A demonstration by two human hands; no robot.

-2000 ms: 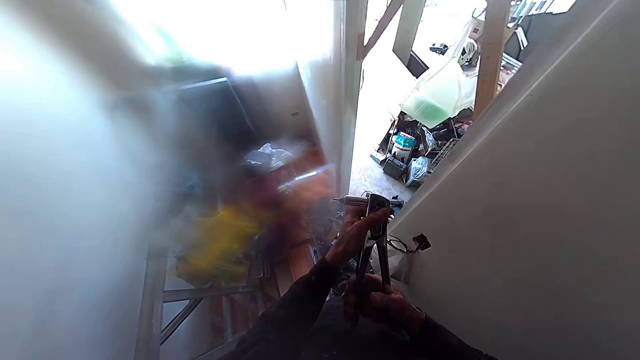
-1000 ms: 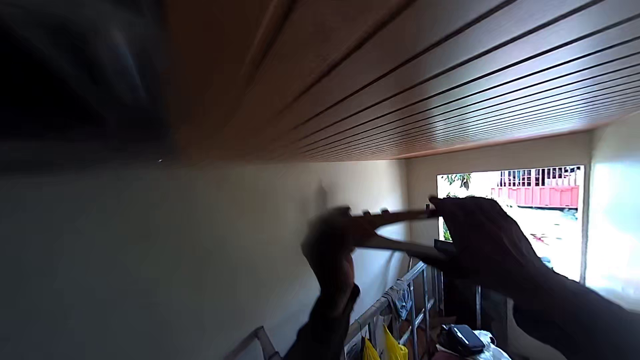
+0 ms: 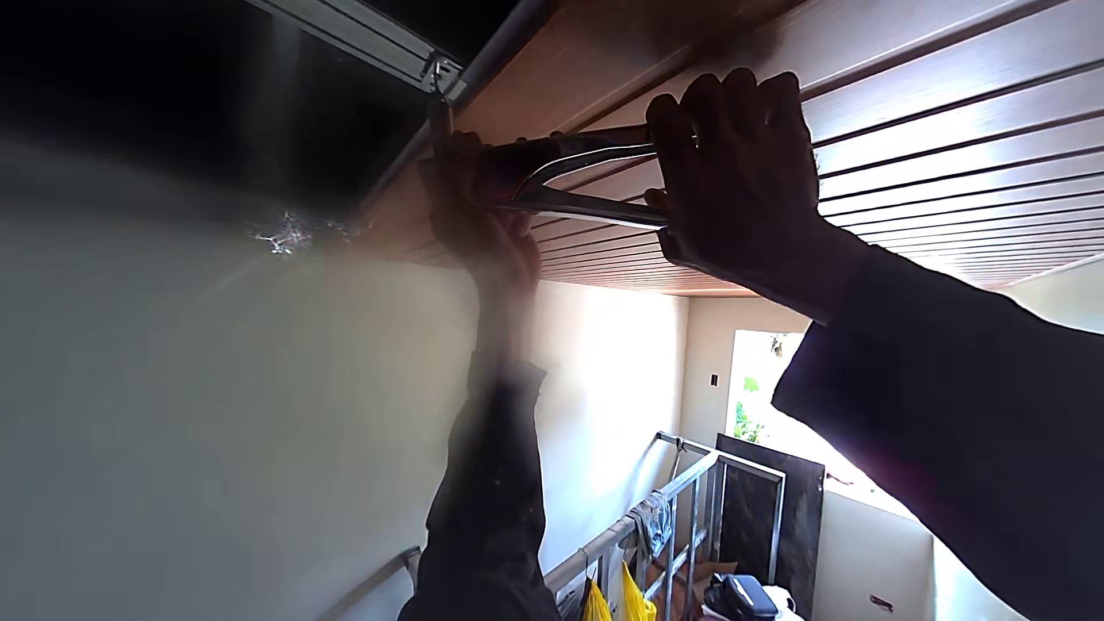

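Observation:
My right hand [image 3: 742,164] grips both handles of a two-handled hand tool [image 3: 595,207] that looks like a hand riveter. The handles spread apart between my hands. My left hand [image 3: 483,216], partly blurred, is raised around the tool's head, which it largely hides. Both are just under a ceiling of wood-coloured slatted panels [image 3: 931,155], near the ceiling's edge. Past that edge, a light metal profile [image 3: 362,43] crosses a dark opening, with a small metal piece [image 3: 438,73] at its end, just above my left hand.
A pale wall [image 3: 216,414] rises at the left, with a small damaged patch [image 3: 285,235] near its top. Below stands a metal scaffold frame [image 3: 690,474] with a grey cloth [image 3: 653,522] and yellow bags [image 3: 634,595]. A dark panel [image 3: 802,517] leans by the bright window [image 3: 759,397].
Two seconds ago the tool was held low, with the view down on the floor; the view has swung up to the ceiling. Both hands are now raised with the tool at the ceiling's edge.

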